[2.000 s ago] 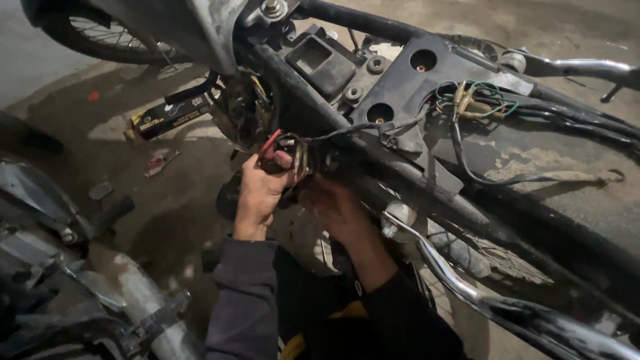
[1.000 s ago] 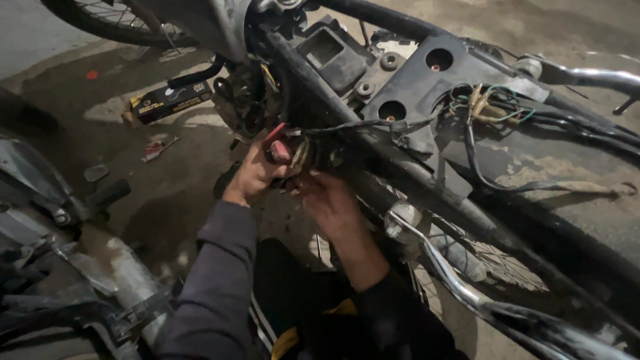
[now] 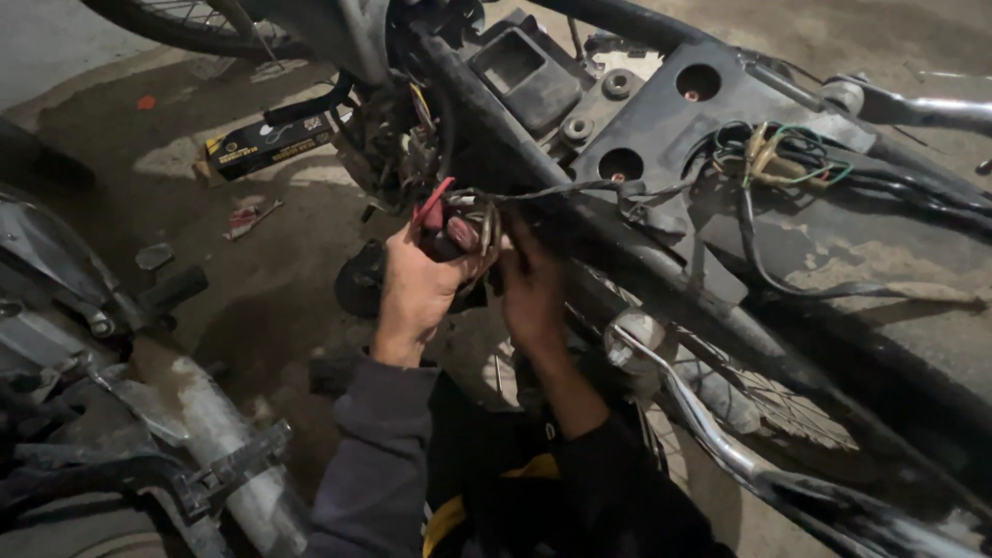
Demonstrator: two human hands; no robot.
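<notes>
My left hand [image 3: 422, 283] is closed around a bundle of wires with red and pinkish connectors [image 3: 463, 232], beside the black motorcycle frame tube [image 3: 504, 116]. A red strip or lead [image 3: 435, 200] sticks up from between its fingers. My right hand [image 3: 531, 287], blurred, is close on the right side of the bundle, its fingertips in shadow below the frame tube; what they hold cannot be made out. A dark wiring harness [image 3: 558, 188] runs from the bundle across the tube to a tangle of wires with pale connectors [image 3: 767, 159].
A black printed carton [image 3: 267, 145] and a small red-and-white scrap [image 3: 244, 219] lie on the dirty floor. Another motorcycle's grey metal tube [image 3: 225, 434] stands at lower left. A chrome grab rail [image 3: 713, 434] curves along the lower right, and a wheel [image 3: 194, 23] is at upper left.
Both hands stay at the wire bundle beside the frame tube. The red connectors show more fully in my left hand now than two seconds ago.
</notes>
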